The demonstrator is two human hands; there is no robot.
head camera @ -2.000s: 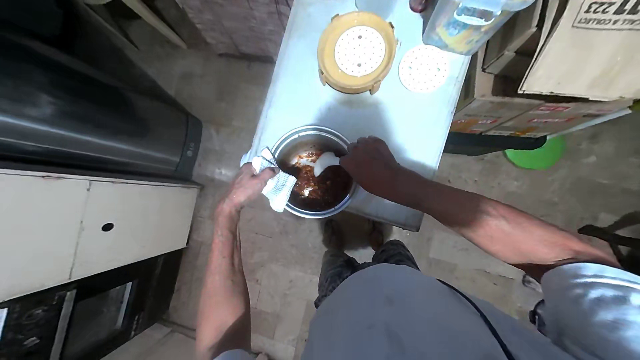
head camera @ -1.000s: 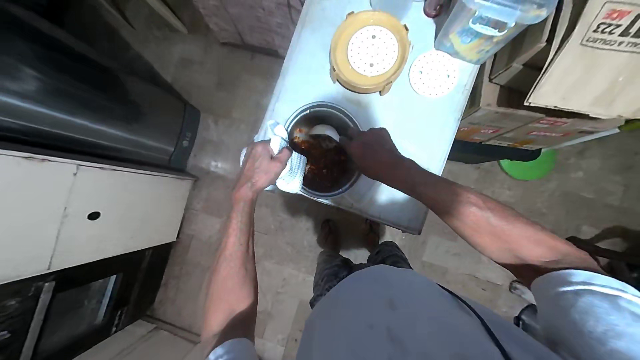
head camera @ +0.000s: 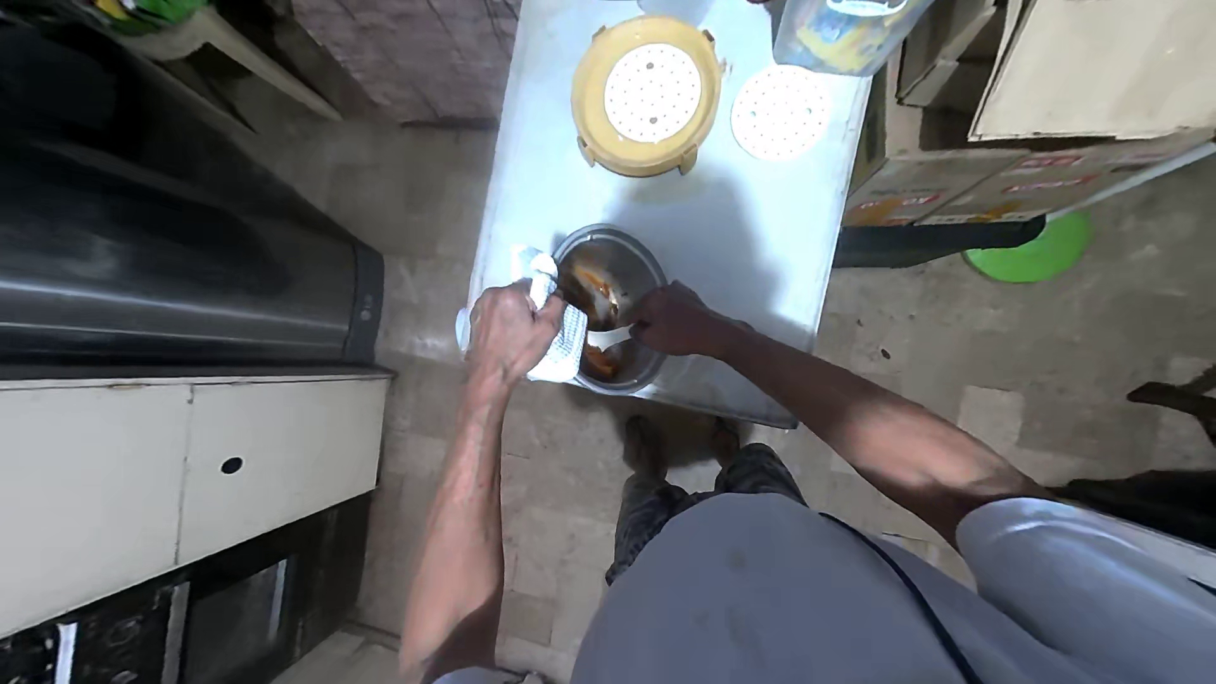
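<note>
A round metal pot (head camera: pixel 638 255) stands near the close edge of a white table, with reddish-brown food (head camera: pixel 600 359) inside it. My left hand (head camera: pixel 513 328) grips a white cloth (head camera: pixel 568 350) against the pot's left rim. Over the right rim, my right hand (head camera: pixel 673 321) is closed around a white spoon or ladle (head camera: pixel 610 336), its white part inside the pot. Farther up the table lie a yellow round holder with a perforated white disc (head camera: pixel 653 93) in it and, to its right, another perforated white disc (head camera: pixel 781 112).
The white table (head camera: pixel 788 247) has a clear plastic container (head camera: pixel 841 38) at its far right. Cardboard boxes (head camera: pixel 1007 180) stand to the right, above a green round object (head camera: pixel 1035 249) on the floor. At the left are a dark metallic appliance (head camera: pixel 190 266) and white cabinet fronts (head camera: pixel 285 451).
The spoon or ladle has moved from the upper part of the pot to its lower part. More of the pot's bare inner wall shows now. The left hand still holds the cloth at the rim.
</note>
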